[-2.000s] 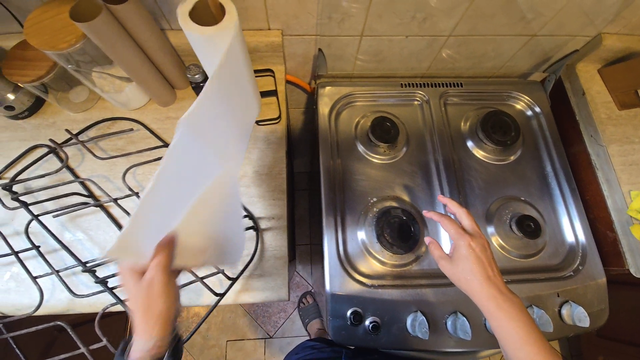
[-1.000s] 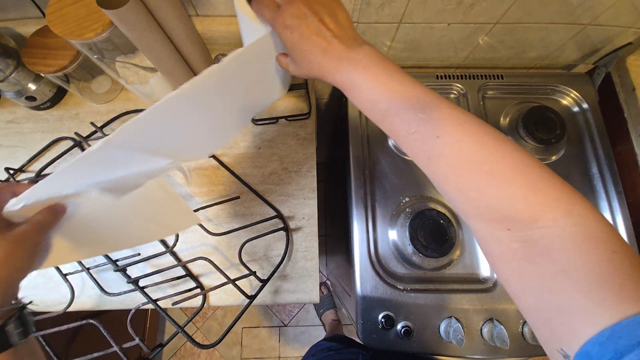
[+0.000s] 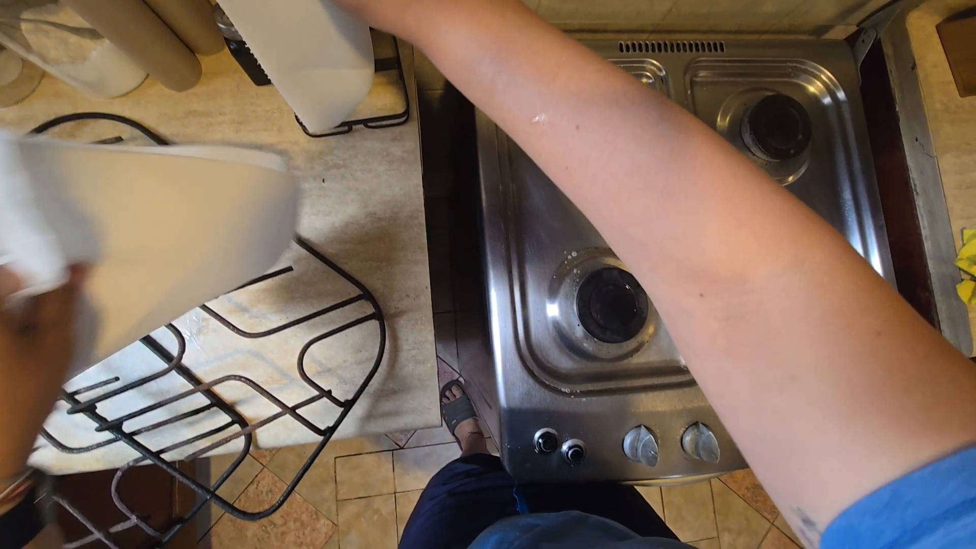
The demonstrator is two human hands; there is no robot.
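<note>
At the left edge my left hand [image 3: 38,335], blurred, is shut on a sheet of white paper towel [image 3: 175,221], which hangs over black wire pan grates [image 3: 229,396] on the counter. The paper towel roll [image 3: 309,61] stands at the top, near the counter's back. My right arm reaches across the steel gas stove [image 3: 549,229] to the roll; the right hand is almost wholly cut off by the top edge, and its fingers cannot be seen. Drops and specks lie around the front left burner [image 3: 612,305].
Brown cardboard tubes [image 3: 145,46] and a glass jar [image 3: 99,69] stand at the back left. The grates stick out past the front edge of the stone-look counter [image 3: 374,229]. A narrow gap parts counter and stove. A yellow cloth [image 3: 967,267] lies at the far right.
The towel sheet, joined to the roll one second ago, now appears separate from it in my left hand. Two seconds ago my right hand was over the stove; it has since gone to the roll.
</note>
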